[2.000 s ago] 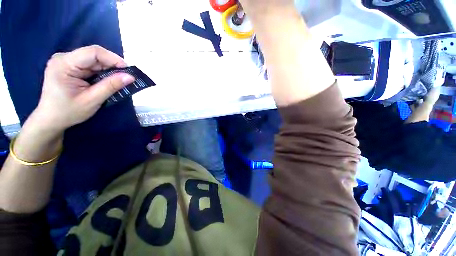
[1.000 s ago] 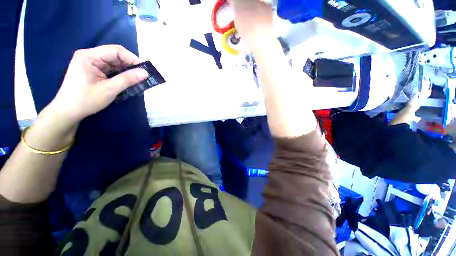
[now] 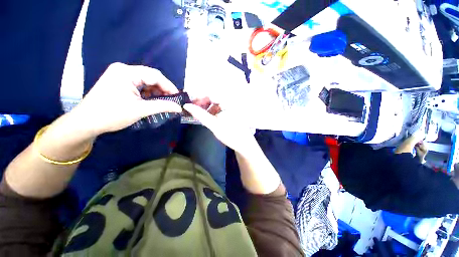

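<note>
A black care label [image 3: 168, 100] with fine white print is between my two hands near the table's front edge. My left hand [image 3: 132, 100] pinches it between thumb and fingers. My right hand [image 3: 219, 118] touches the label's right end with thumb and fingertips; the fingers are partly hidden behind the thumb. A navy garment piece [image 3: 136, 40] lies flat beneath and behind my left hand and hangs over the front edge.
Red-orange and yellow-handled snips [image 3: 264, 42], crossed black strips [image 3: 241, 65] and a crinkled clear bag [image 3: 293, 85] lie on the white table. The machine head [image 3: 382, 55] with a blue object [image 3: 328, 43] stands right. A black rectangle [image 3: 345, 103] is near the right end. Another person's dark sleeve [image 3: 392, 175] shows far right.
My right hand has moved from beside the snips down and left to the label in my left hand. The view has shifted, showing more of the table's back and the clear bag.
</note>
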